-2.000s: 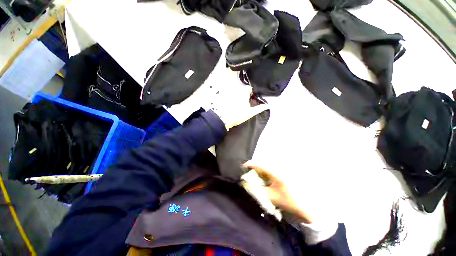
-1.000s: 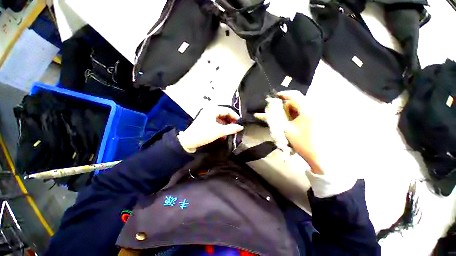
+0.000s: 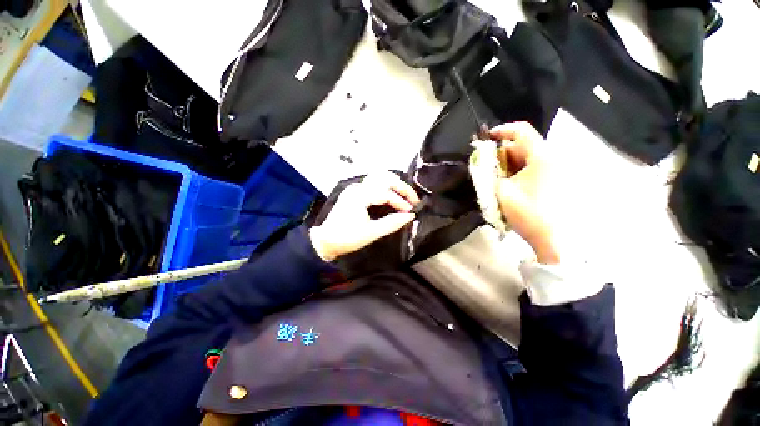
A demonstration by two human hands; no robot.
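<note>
A black bag piece (image 3: 446,179) with silvery zip edges lies at the table's near edge, partly over the apron. My left hand (image 3: 364,215) pinches it at a short dark tape end between thumb and fingers. My right hand (image 3: 521,187) is closed around thread snips (image 3: 469,101), whose slim dark blades point up and away over the cloth. A pale, frayed wrap covers the handle side of the snips, in the palm. The blades are apart from the pinched tape end.
Labelled black pouches (image 3: 287,75) lie across the back of the white tabletop (image 3: 617,250), with a bulky one (image 3: 721,200) at right. A thread bundle (image 3: 679,354) lies at lower right. A blue crate (image 3: 177,229) of black pieces, crossed by a pale stick (image 3: 142,281), stands left.
The left hand has moved slightly right with the bag piece. The right hand has moved up and right, its snips now showing clearly above the cloth. Earlier, the left hand reached farther forward.
</note>
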